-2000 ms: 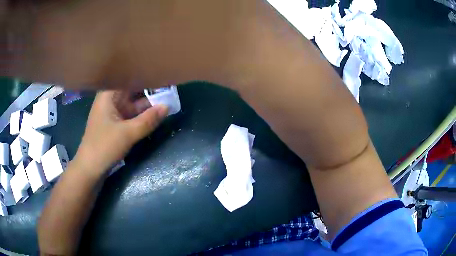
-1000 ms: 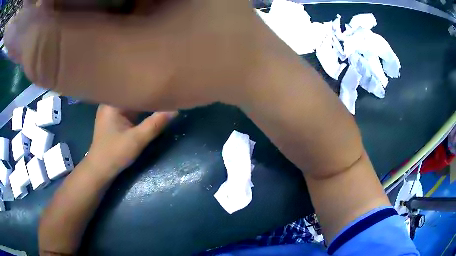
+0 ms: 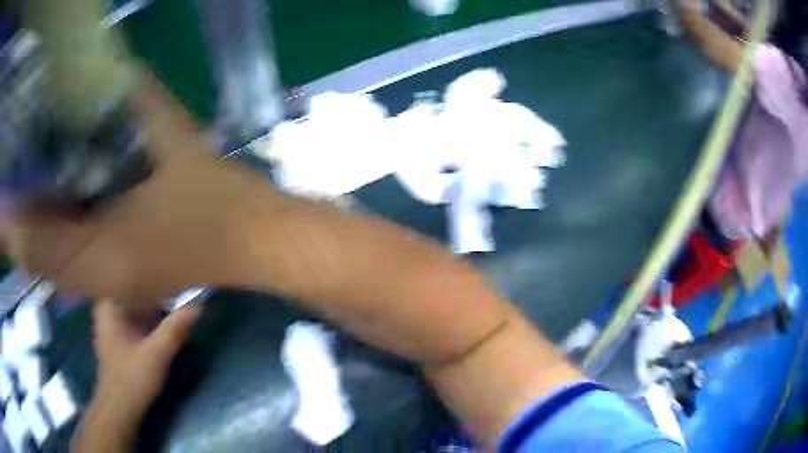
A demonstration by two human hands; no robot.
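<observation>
My right hand [image 3: 106, 239], large and blurred at the upper left, is closed around a dark and metallic dispensing gun [image 3: 75, 146]; the gun's tip is hidden. My left hand [image 3: 133, 354] is below it at the lower left, thumb and fingers around a white adapter housing [image 3: 184, 299]. Only a small pale edge of that housing shows; my right hand and forearm hide the rest. Several white housings [image 3: 27, 332] lie grouped at the left edge. A creased white wiping paper [image 3: 316, 385] lies right of my left hand.
A heap of crumpled white wipes [image 3: 487, 146] lies beyond my right forearm on the dark green worktop [image 3: 602, 133]. A cream-yellow hose [image 3: 687, 212] curves at the right. Another person's hand [image 3: 713, 35] and pink sleeve show at the upper right.
The view has swung right and up, so the wipes, paper and housings appear further left. The gun now shows in my right hand, and another person's arm has come into view.
</observation>
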